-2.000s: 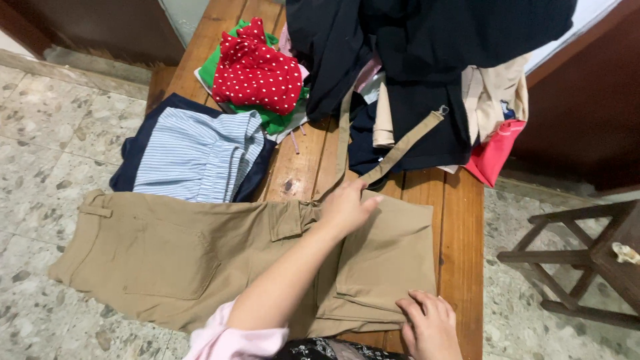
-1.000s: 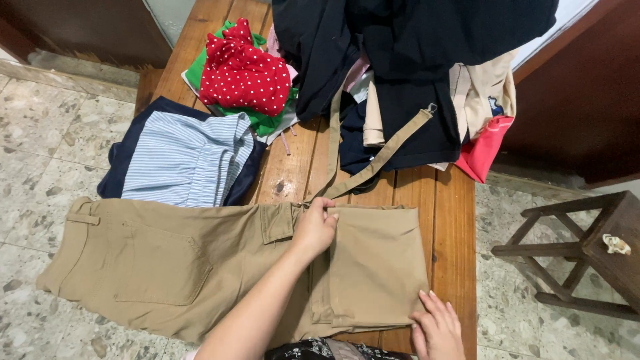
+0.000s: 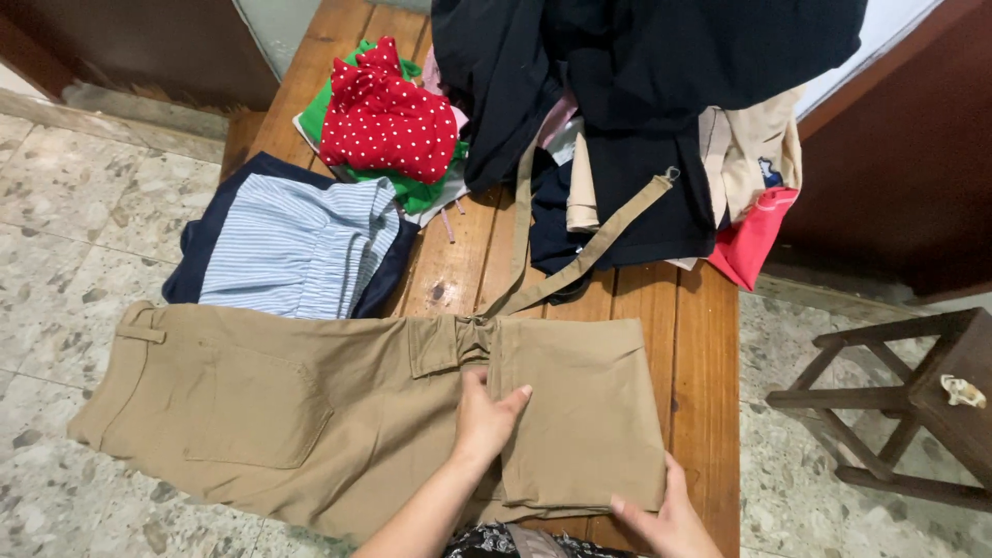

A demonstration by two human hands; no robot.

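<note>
Khaki trousers (image 3: 372, 387) lie across a wooden bench, waistband at the left and the leg end folded back into a square at the right. My left hand (image 3: 488, 415) holds the inner edge of the folded part, its thumb on top and its fingertips hidden under the cloth. My right hand (image 3: 666, 515) grips the lower right corner of the fold, thumb above, fingers at the outer side. A khaki strap (image 3: 612, 229) with a metal ring at its end runs from the trousers over black garments.
Folded striped cloth (image 3: 302, 248) lies just beyond the trousers, beside a red dotted garment (image 3: 391, 124). Black clothes (image 3: 643, 62) are heaped at the back, with a pink-red cloth (image 3: 756, 236) at their right. A dark wooden stool (image 3: 938, 364) stands right of the bench (image 3: 701, 349).
My left hand has moved from the trousers' far edge, by the strap, toward me along the fold. My right hand, earlier resting near the corner, now has its thumb over the cloth.
</note>
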